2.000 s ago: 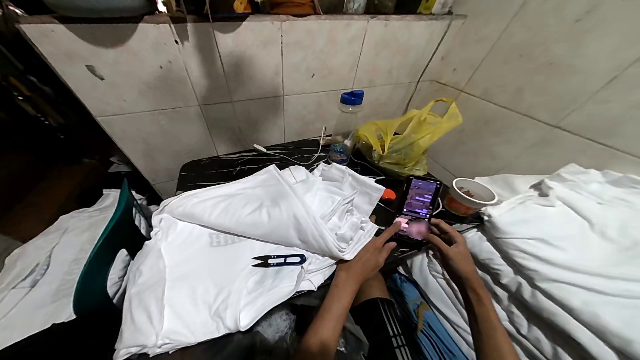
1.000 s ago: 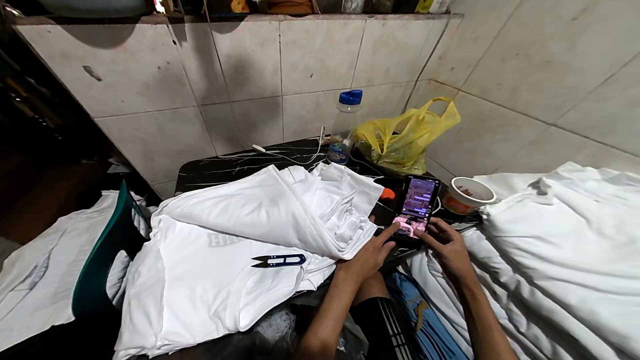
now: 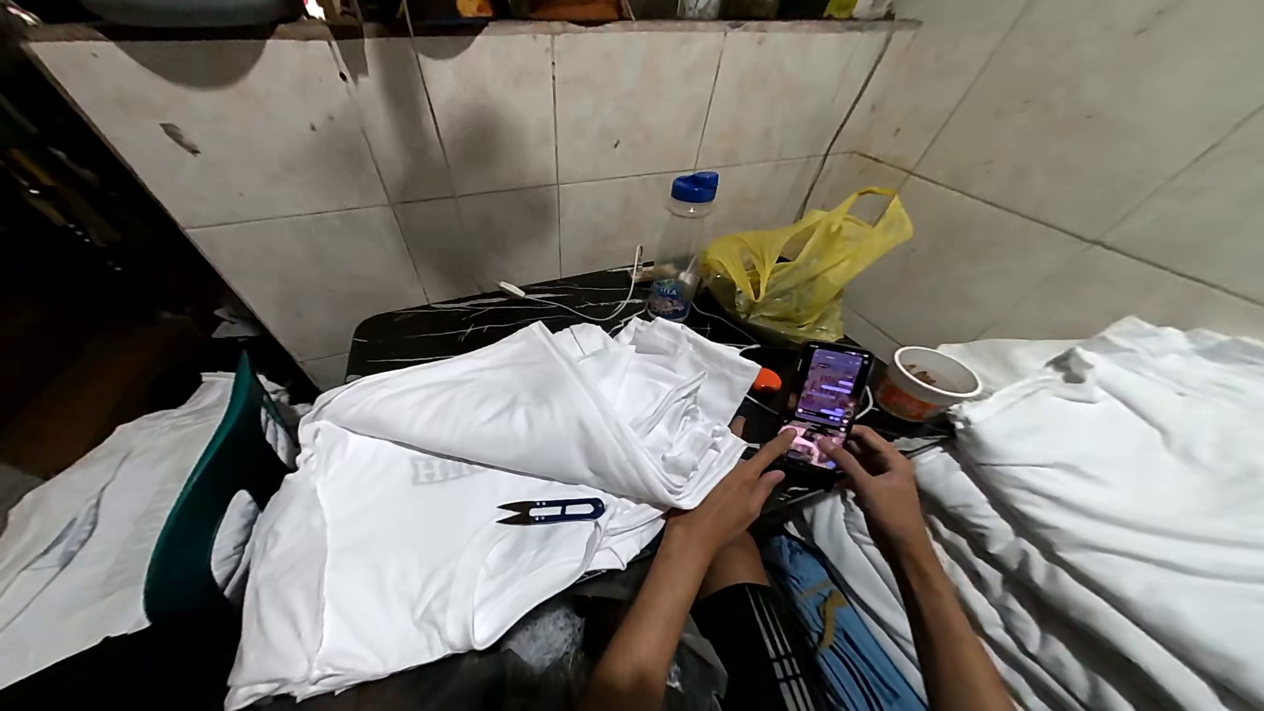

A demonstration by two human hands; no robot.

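A smartphone [image 3: 829, 395] with a lit screen lies on the black marbled table, its far end pointing away from me. My left hand [image 3: 736, 494] reaches to its lower left, fingers spread, a fingertip at the lower screen. At the lower right edge is my right hand [image 3: 879, 479], thumb at the screen and fingers bent beside it. Whether either hand grips the phone is hard to tell. To the left, thread snips [image 3: 553, 511] with a dark blue handle lie on a pile of white shirts [image 3: 395, 553]. An orange-red object [image 3: 765, 380] sits left of the phone.
Behind the phone are a yellow plastic bag [image 3: 810, 267] and a clear bottle [image 3: 681, 247] with a blue lid. A white cable [image 3: 583, 311] crosses the black table [image 3: 425, 341]. A paper cup [image 3: 926, 383] and heaped white fabric [image 3: 1136, 464] are right; a green chair [image 3: 202, 494] is left.
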